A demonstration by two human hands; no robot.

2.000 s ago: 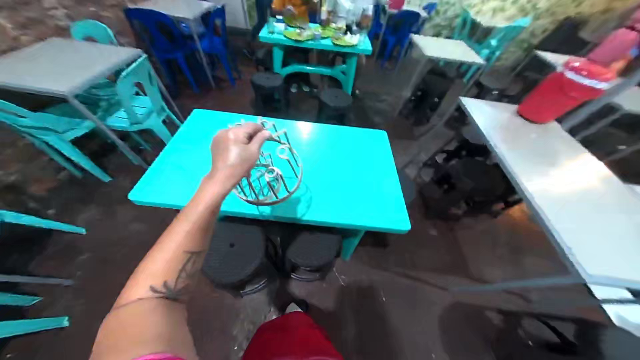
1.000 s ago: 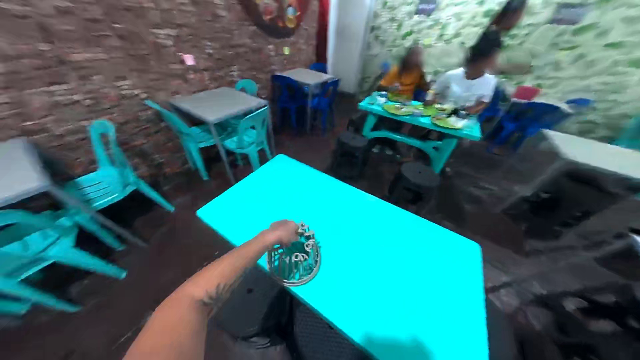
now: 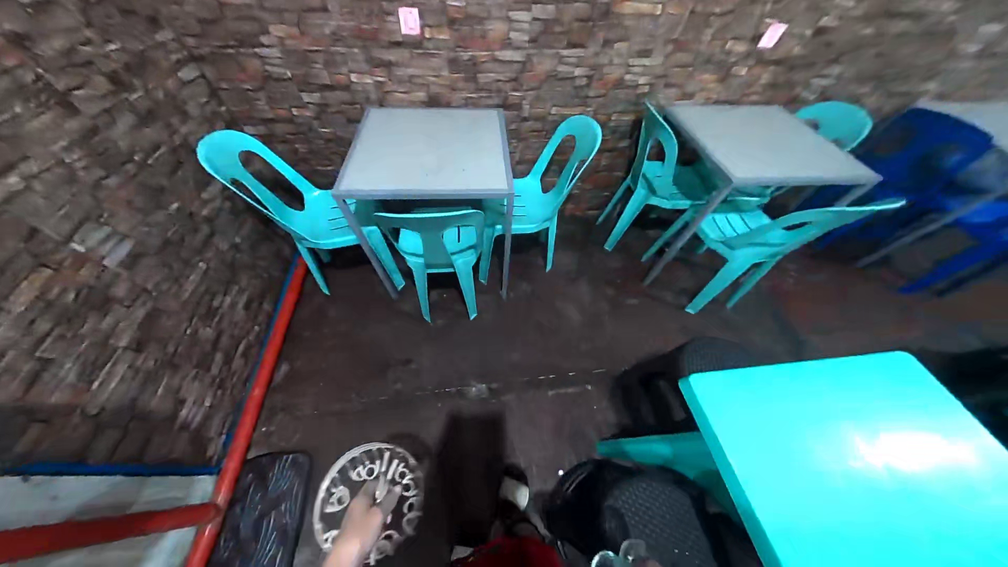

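Observation:
My left hand (image 3: 364,520) is closed on the middle of a round metal wire rack (image 3: 319,504) with looped wire around it, held over the dark floor at the lower left. At the bottom edge, right of my legs, clear glass-like rims (image 3: 622,553) show beside a sliver that looks like my right hand (image 3: 647,561); its grip is cut off by the frame. A turquoise table (image 3: 835,449) stands at the lower right, with light glaring on its top.
Dark woven-look stools (image 3: 650,512) stand beside the turquoise table. A red rail (image 3: 264,378) runs along the left, near a dark bench or seat (image 3: 264,504). Grey tables (image 3: 429,150) with turquoise plastic chairs (image 3: 315,216) line the stone wall. Blue chairs (image 3: 921,157) stand at the right.
The view has swung far to the left. The wire rack, over the turquoise table in the earlier frames, is now off it in my left hand. Glass-like rims have appeared at the bottom edge.

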